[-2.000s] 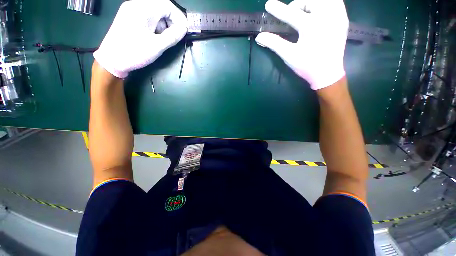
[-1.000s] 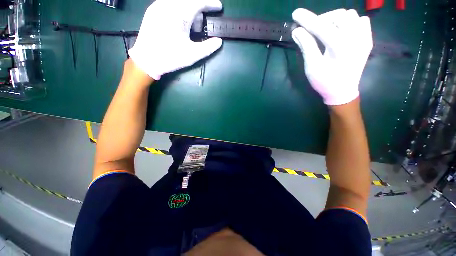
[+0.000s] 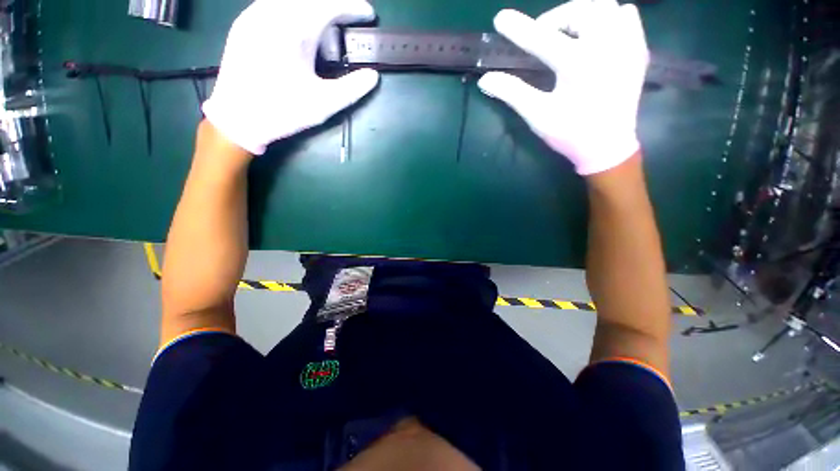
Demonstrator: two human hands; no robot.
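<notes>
A steel ruler (image 3: 414,46) lies along a thin black wire harness (image 3: 175,74), whose left part extends past my left hand. Several cable tie tails (image 3: 462,120) stick out from the harness towards me. My left hand (image 3: 281,74), in a white glove, is around the ruler's left end and the harness, thumb and fingers on either side. My right hand (image 3: 585,83), also white-gloved, holds the ruler and harness further right, with thumb and forefinger spread at their edges. The ruler's right end shows beyond it. The palms hide what the other fingers do.
A shiny silvery item (image 3: 155,9) is at the top left of the green bench (image 3: 414,202). Clear plastic with glints lies at the left edge. Tangled dark pieces and plastic (image 3: 783,212) are along the right side. Yellow-black tape (image 3: 543,302) marks the grey floor.
The view shifted and came back; red pieces at the top right left the picture. My left hand has moved slightly right along the harness, its thumb and fingers more open than two seconds ago.
</notes>
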